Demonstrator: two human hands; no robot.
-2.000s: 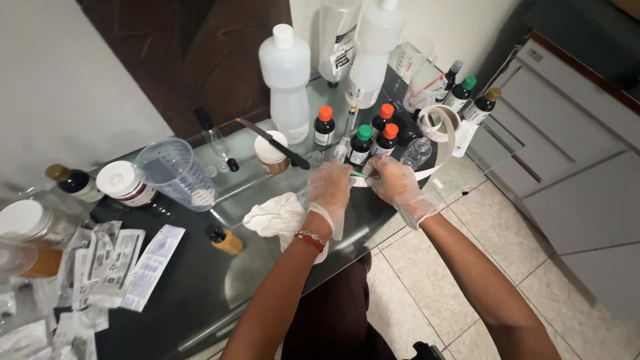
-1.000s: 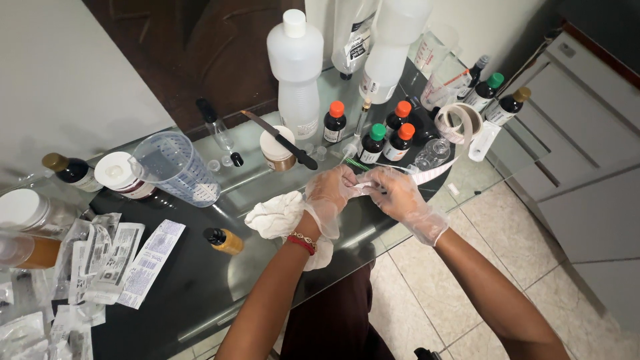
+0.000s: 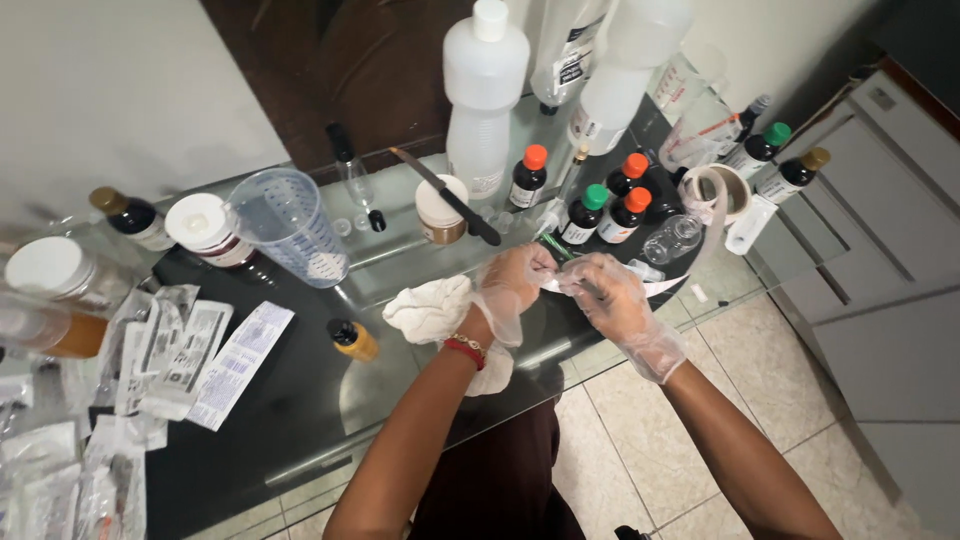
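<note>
Both hands wear clear plastic gloves and meet over the glass table's front edge. My left hand (image 3: 514,281) and my right hand (image 3: 611,296) pinch the free end of a white label strip (image 3: 666,285) between their fingertips. The strip runs from a label roll (image 3: 739,196) at the right. A green, twisted-looking item (image 3: 556,246) lies just beyond the fingers. Behind the hands stand a green-capped dark bottle (image 3: 582,216) and orange-capped dark bottles (image 3: 622,216). A crumpled white cloth (image 3: 429,309) lies beside my left wrist.
A knife (image 3: 454,199) rests on a white-lidded jar (image 3: 441,217). Large plastic bottles (image 3: 486,97) stand at the back. Left are a clear measuring cup (image 3: 289,225), a small yellow bottle (image 3: 354,341) and packaged syringes (image 3: 184,360). A clear small bottle (image 3: 673,238) lies right of the dark bottles.
Two seconds ago a green item was between my fingertips; now it lies beyond them, and my fingertips are at the white strip. The view has shifted slightly.
</note>
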